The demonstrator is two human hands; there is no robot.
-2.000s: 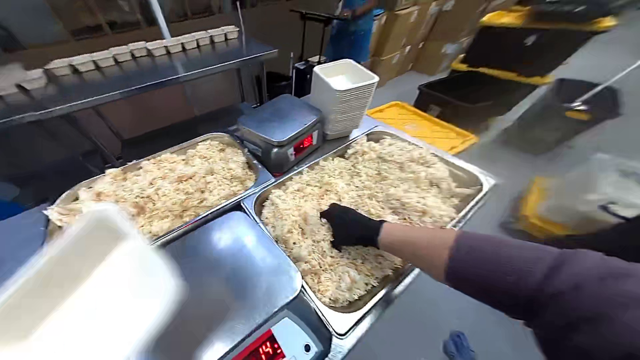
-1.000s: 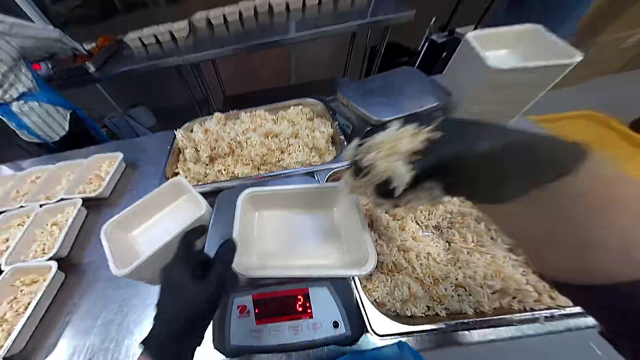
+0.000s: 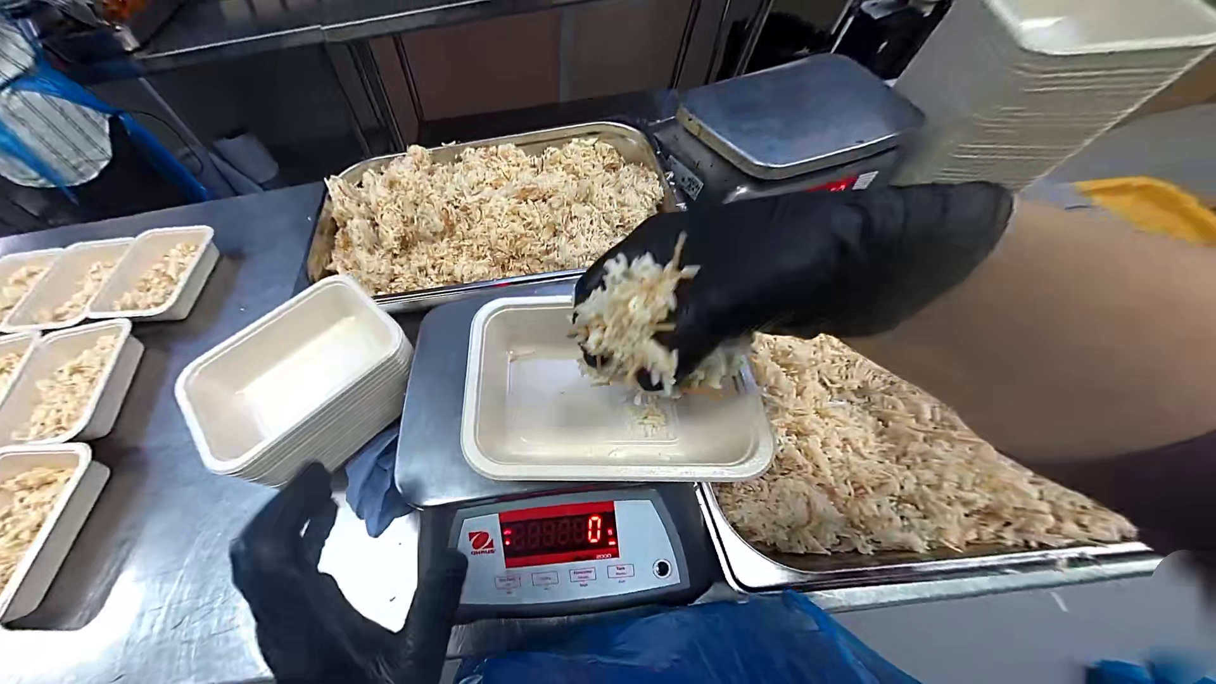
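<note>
My right hand (image 3: pixel 760 285), in a black glove, grips a clump of cooked rice (image 3: pixel 632 318) above a white rectangular tray (image 3: pixel 551 418); a few grains lie in the tray. The tray rests on an Ohaus digital scale (image 3: pixel 570 551) whose red display reads 0. My left hand (image 3: pixel 342 579), also black-gloved, is empty with fingers apart, left of the display and below a stack of empty trays (image 3: pixel 294 380). A metal pan of rice (image 3: pixel 893 456) lies under my right forearm, and a second pan of rice (image 3: pixel 494 209) sits behind the scale.
Trays with rice portions (image 3: pixel 71 380) stand at the left on the steel table (image 3: pixel 180 456). A second scale (image 3: pixel 798 114) and a tall stack of trays (image 3: pixel 1054 95) are at the back right. A blue cloth (image 3: pixel 375 475) lies by the scale. Part of a person (image 3: pixel 57 123) shows at upper left.
The view has swung left since two seconds ago. My right hand has gone from the rice pan to over the tray with a clump of rice. The scale's reading has gone from 2 to 0.
</note>
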